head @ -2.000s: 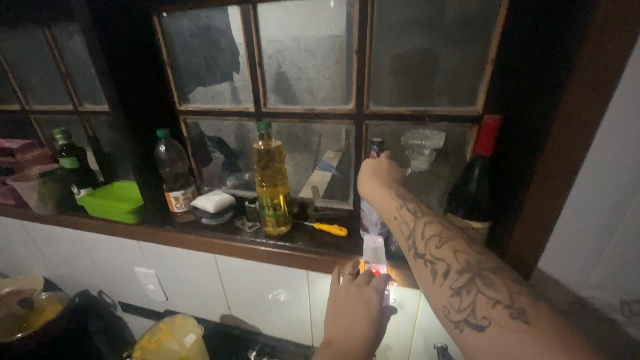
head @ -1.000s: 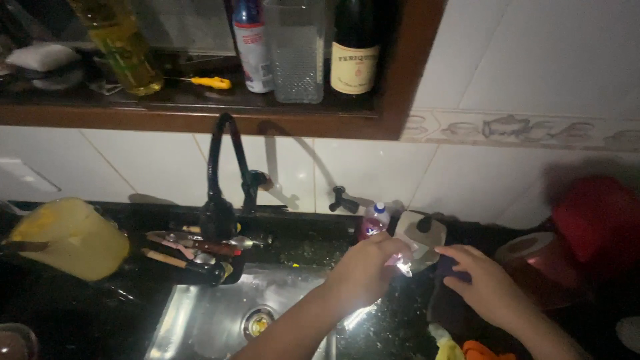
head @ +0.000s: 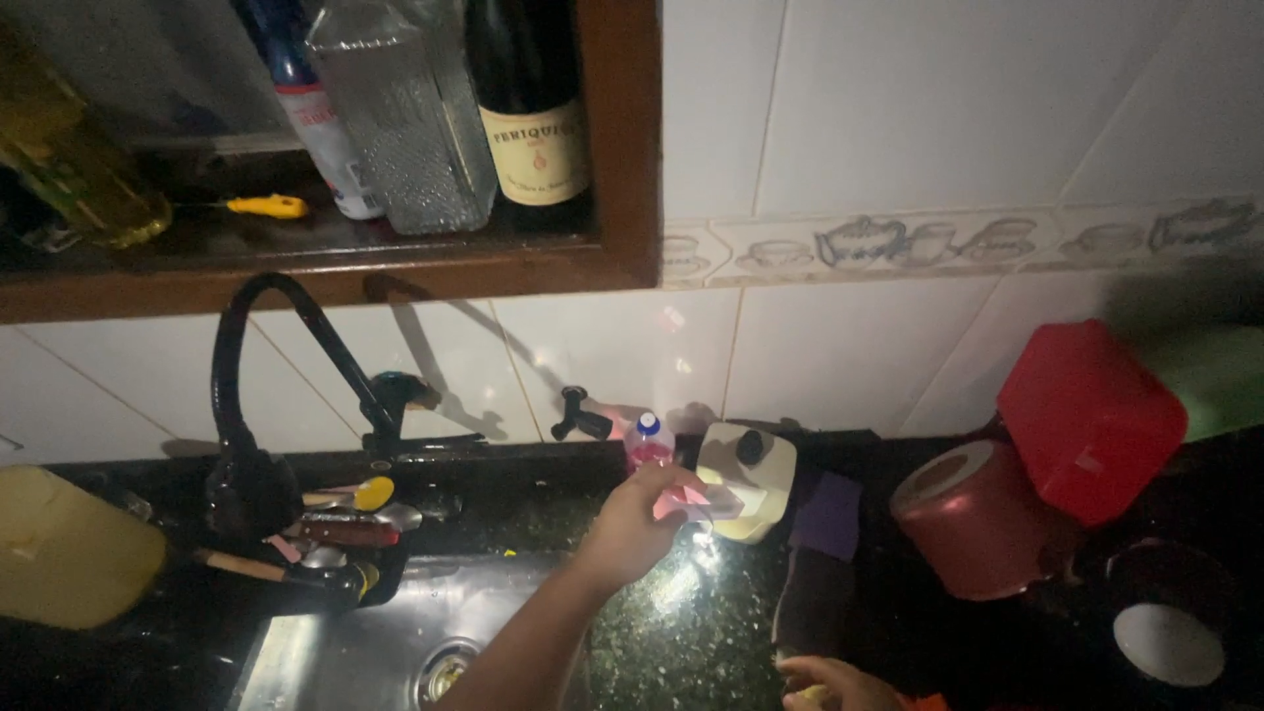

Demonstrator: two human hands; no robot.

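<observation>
My left hand (head: 642, 523) is shut on a small, pale pinkish flat object (head: 699, 501), possibly a phone, with bright light falling on the granite below it. Just behind the hand stands a clear bottle of pink liquid (head: 649, 451) with a blue and white cap. Beside the held object is a cream container (head: 770, 464) with a black cap. Cut off by the bottom edge, my right hand (head: 839, 681) has its fingers bent over something yellow; whether it grips this is unclear. Above that hand lie a purple cloth (head: 828, 515) and a dark cloth (head: 815, 602).
A steel sink (head: 415, 592) lies at left centre, with a black faucet (head: 232, 395) and utensils (head: 341, 533) beside it. A yellowish container (head: 74, 548) is at left. Red containers (head: 1091, 425) stand at right. Bottles, including a wine bottle (head: 538, 148), and a yellow-handled screwdriver (head: 269, 205) are on the wooden ledge.
My right hand has left the ledge, where it was two seconds ago, and moved from beside the cream container to the bottom edge. The view has swung down and right.
</observation>
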